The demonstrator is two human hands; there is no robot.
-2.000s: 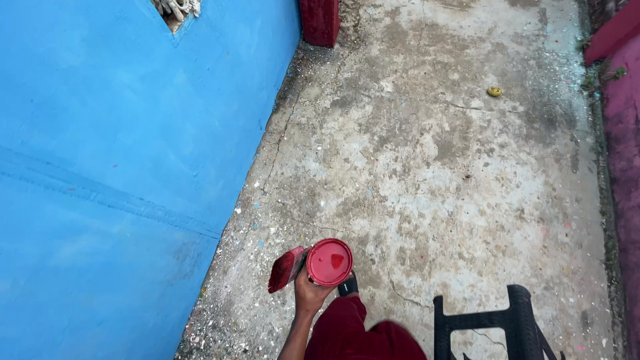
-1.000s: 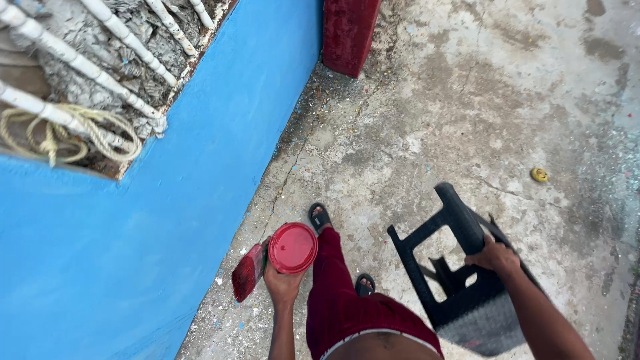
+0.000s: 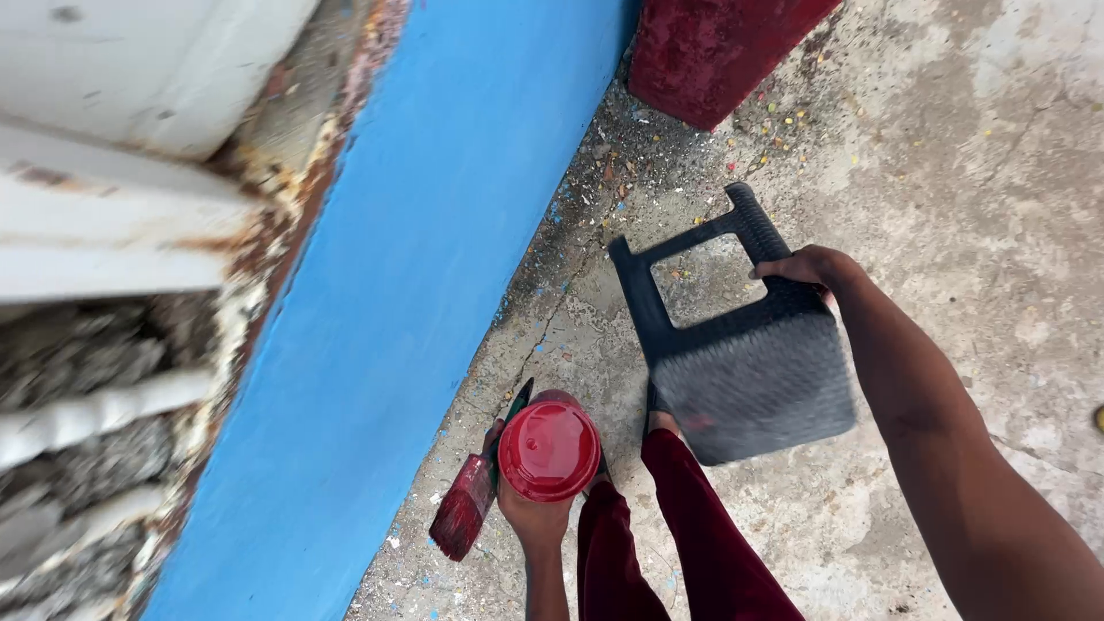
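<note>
My left hand (image 3: 533, 511) holds a round container of red paint (image 3: 549, 450) together with a paintbrush (image 3: 466, 504), whose bristles are coated red and point down to the left. The brush's dark handle shows above, beside the container. My right hand (image 3: 802, 267) grips a leg of a dark plastic stool (image 3: 750, 379). The stool is tilted, its grey seat toward the bottom of the view and its legs toward the top. My right fingertips are partly hidden behind the leg.
A blue-painted wall (image 3: 371, 285) runs along the left, with a rusty-edged opening and white bars (image 3: 103, 418). A dark red pillar base (image 3: 707, 60) stands at the top. The cracked concrete floor (image 3: 975, 250) bears paint specks and debris. My feet are below the stool.
My right hand, out of view two seconds ago, has taken hold of the stool. Since one second ago the stool has swung nearer the blue wall. The view has shifted toward the wall opening.
</note>
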